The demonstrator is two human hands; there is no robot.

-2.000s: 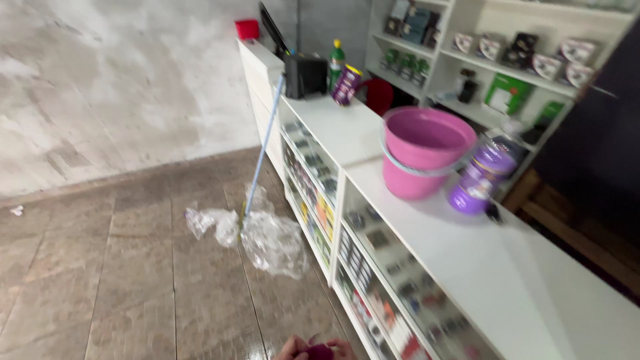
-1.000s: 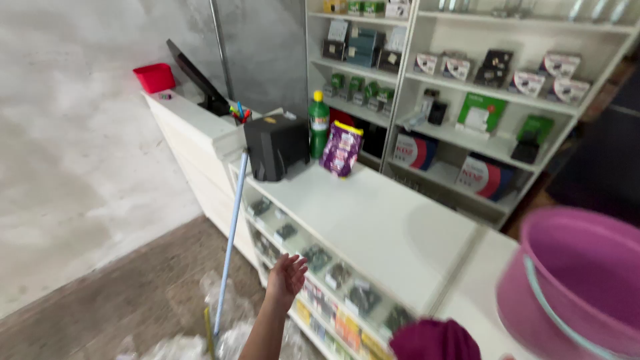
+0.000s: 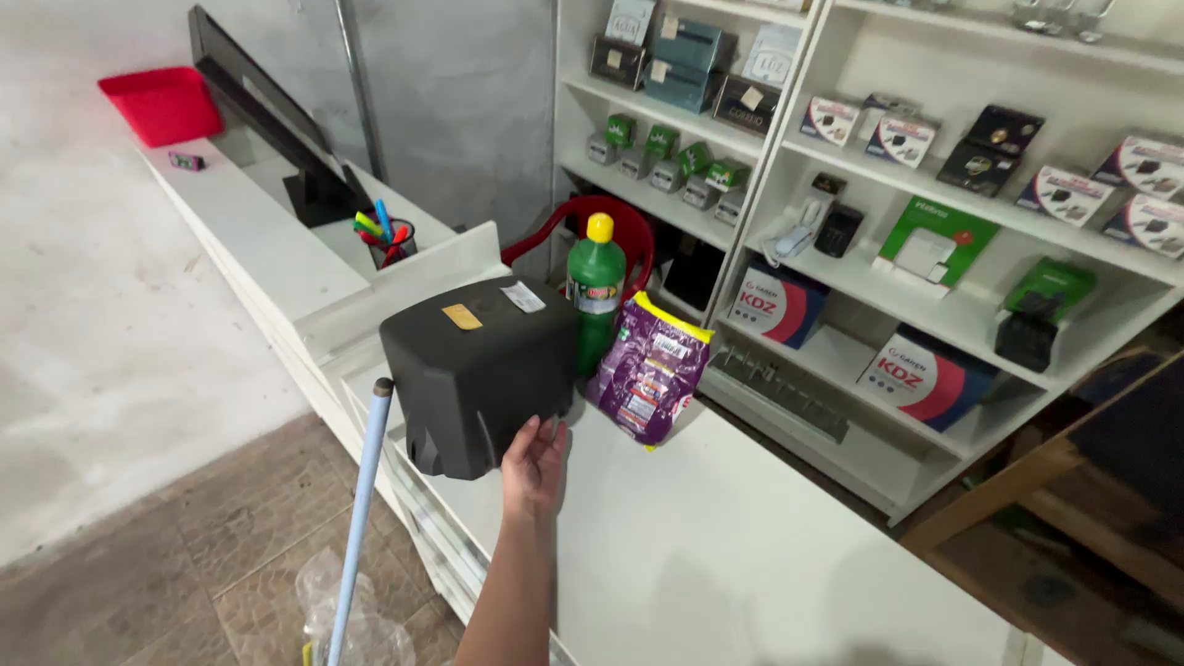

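Observation:
My left hand (image 3: 535,461) reaches up over the white counter (image 3: 703,546), fingers slightly bent at the lower right corner of a black plastic housing (image 3: 481,370). The fingertips are at its side; no closed grip on it shows. Two small labels lie on the housing's top. Just behind its right side stands a green plastic bottle (image 3: 594,287) with a yellow cap. A purple packet (image 3: 650,370) with a yellow top edge leans beside the bottle. My right hand is out of view.
A light blue pole (image 3: 361,518) leans at the counter's left edge, above clear plastic wrap (image 3: 347,601) on the tiled floor. Farther back are a pen holder (image 3: 390,245), a monitor (image 3: 268,102), a red bin (image 3: 162,106) and a red chair (image 3: 629,231). Shelves with boxed goods (image 3: 777,301) stand behind.
My left hand has moved forward from the counter's front edge to the black housing. The maroon cloth and the pink bucket have left the view, which has moved closer to the housing.

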